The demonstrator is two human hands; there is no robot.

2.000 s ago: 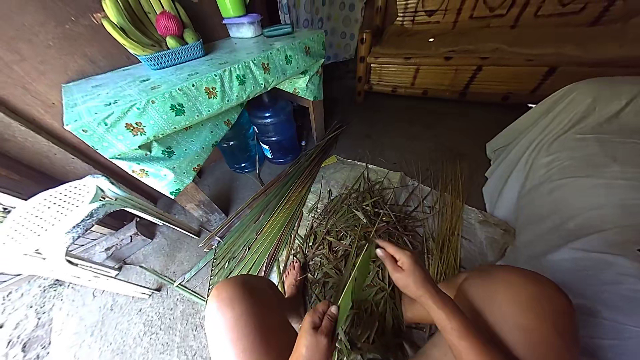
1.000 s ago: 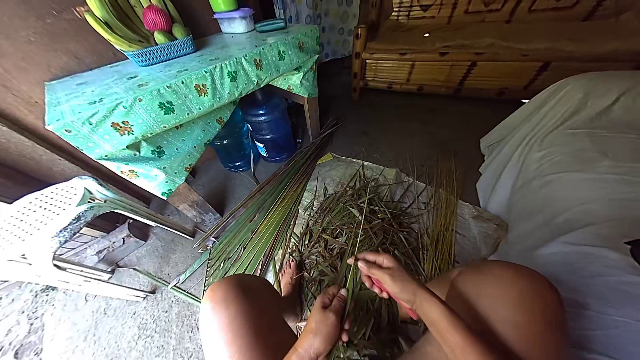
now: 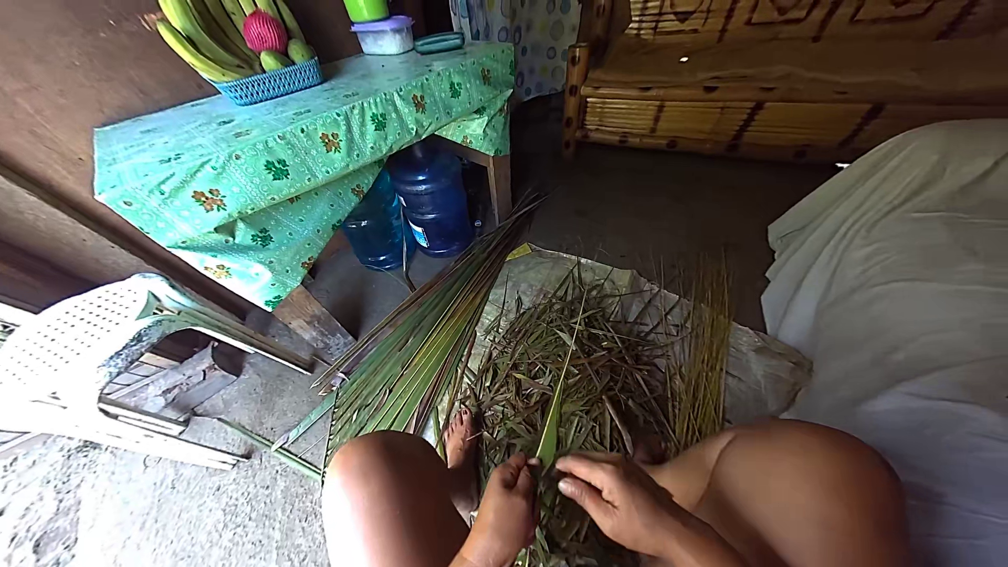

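Observation:
My left hand [image 3: 508,504] pinches the base of a narrow green palm leaflet [image 3: 553,421], whose thin tip points away from me. Just right of it, my right hand [image 3: 614,496] has its thumb and fingertips close to the leaflet; whether they grip it or a tool is not clear. Beneath both lies a heap of leaf strips [image 3: 583,362] between my legs. A bundle of long palm leaflets [image 3: 425,339] fans out to the left of the heap, and a bunch of thin yellowish midribs [image 3: 702,354] lies to its right.
A sack-like sheet [image 3: 760,362] lies under the heap. Ahead left stands a table with a green patterned cloth [image 3: 299,150], blue water jugs [image 3: 433,197] below it. A white plastic chair [image 3: 87,346] is at the left, a cloth-covered object [image 3: 898,299] at the right, a bamboo bench [image 3: 724,118] behind.
The right hand has drawn back to beside the left. A red thing visible at the right hand one second ago is no longer visible. A green leaflet now stands out from the left hand.

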